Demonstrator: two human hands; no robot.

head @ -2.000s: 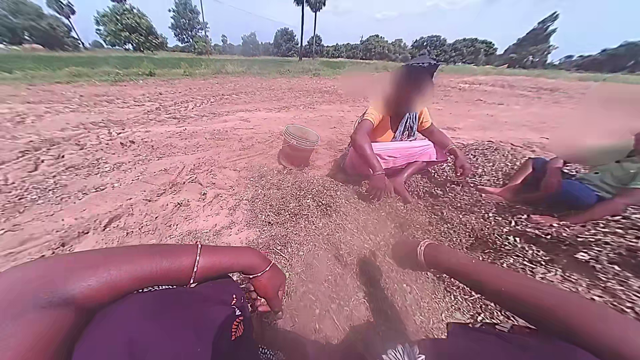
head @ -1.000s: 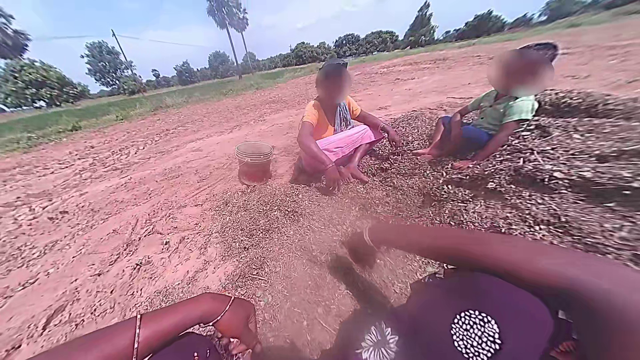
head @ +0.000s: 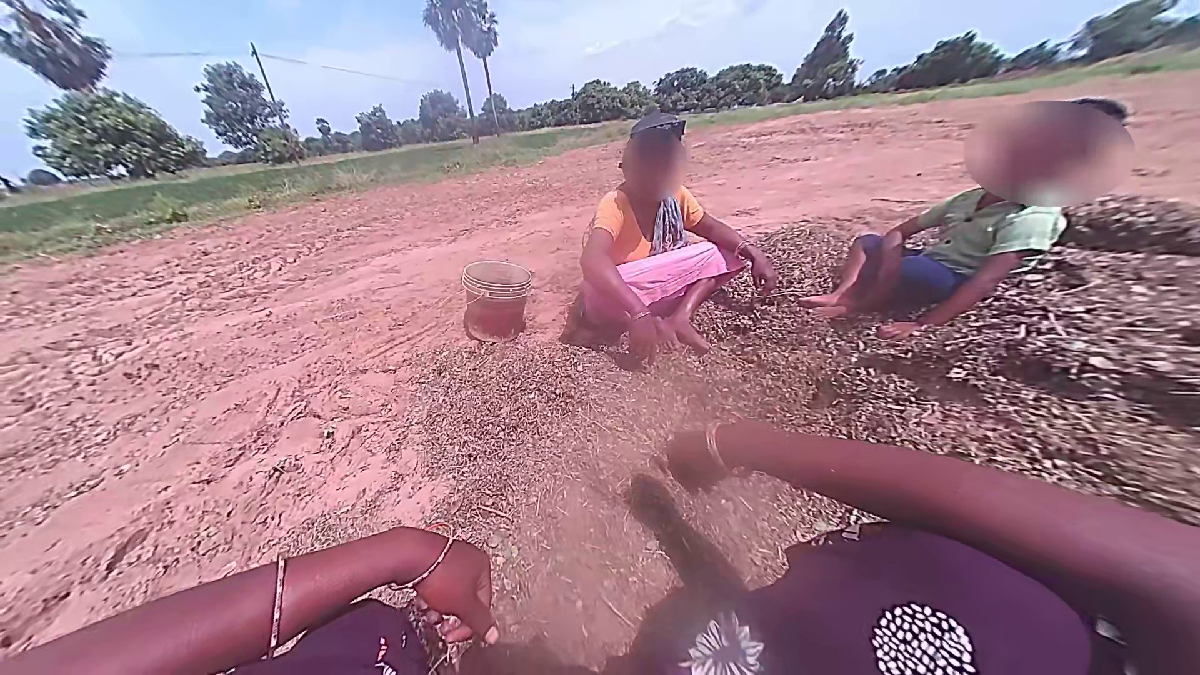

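Note:
My left hand (head: 457, 583), with bangles on the wrist and forearm, is at the lower left, low over the dry plant litter, its fingers curled down; what lies within them is unclear. My right hand (head: 692, 459) reaches into the middle of the dry litter (head: 581, 506), blurred, its fingers hidden; it casts a dark shadow below. Dusty, straw-like bits lie between my two hands. Purple patterned cloth (head: 844, 609) covers my legs.
A bucket (head: 497, 302) stands on the red soil ahead. A person in an orange top (head: 621, 225) sits beside it, hands low at the litter. Another person in a green shirt (head: 984, 230) sits at the right on a spread of dry plant matter (head: 1031, 375).
The view has swung to the right and tilted since two seconds ago. The person in the orange top has raised the head from a bent posture.

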